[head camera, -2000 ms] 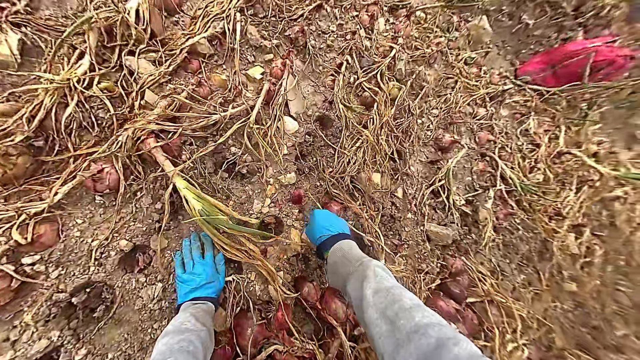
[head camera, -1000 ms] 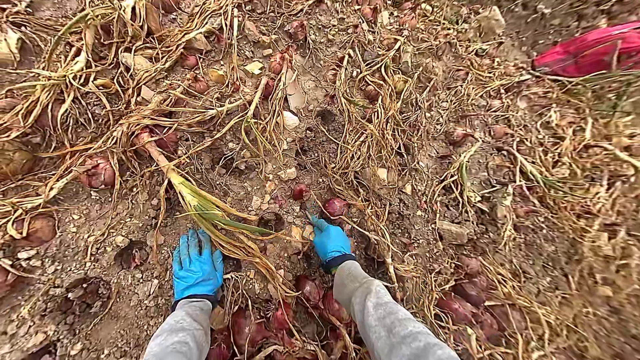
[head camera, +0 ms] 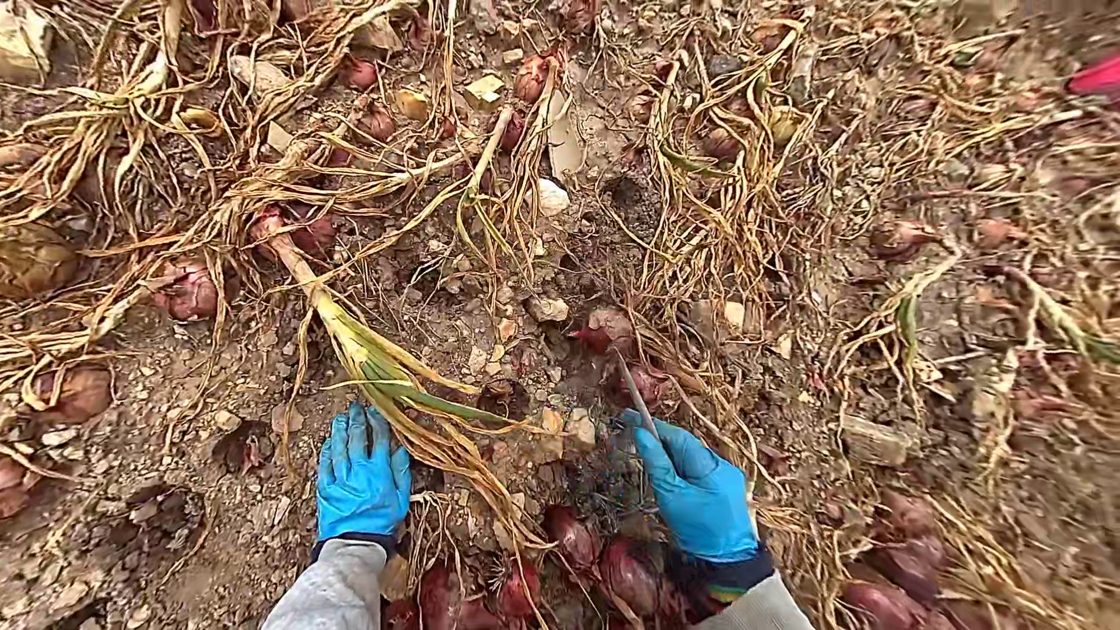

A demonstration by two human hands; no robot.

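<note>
My left hand [head camera: 363,477], in a blue glove, rests palm down on the stony soil with nothing seen in it. Beside its fingertips lie the green and yellow leaves [head camera: 376,363] of an onion plant. My right hand [head camera: 691,481], also gloved in blue, is closed around a thin metal blade [head camera: 639,398], whose handle is hidden in the hand. The blade's tip points up and away, close to a red onion [head camera: 652,389]. Another red onion [head camera: 608,330] sits just beyond it. Several red onions [head camera: 628,573] lie together between my forearms.
Dry onion tops [head camera: 717,201] and half-buried onions cover much of the soil. A yellowish-brown onion [head camera: 35,260] is at the left edge, and more red onions [head camera: 910,556] are piled at the lower right. Part of a red object [head camera: 1098,77] shows at the right edge. Stones lie scattered about.
My right hand has shifted a little, and the blade in it now shows clearly beside the onions. My left hand stays flat on the soil. The red object has slid toward the view's right edge.
</note>
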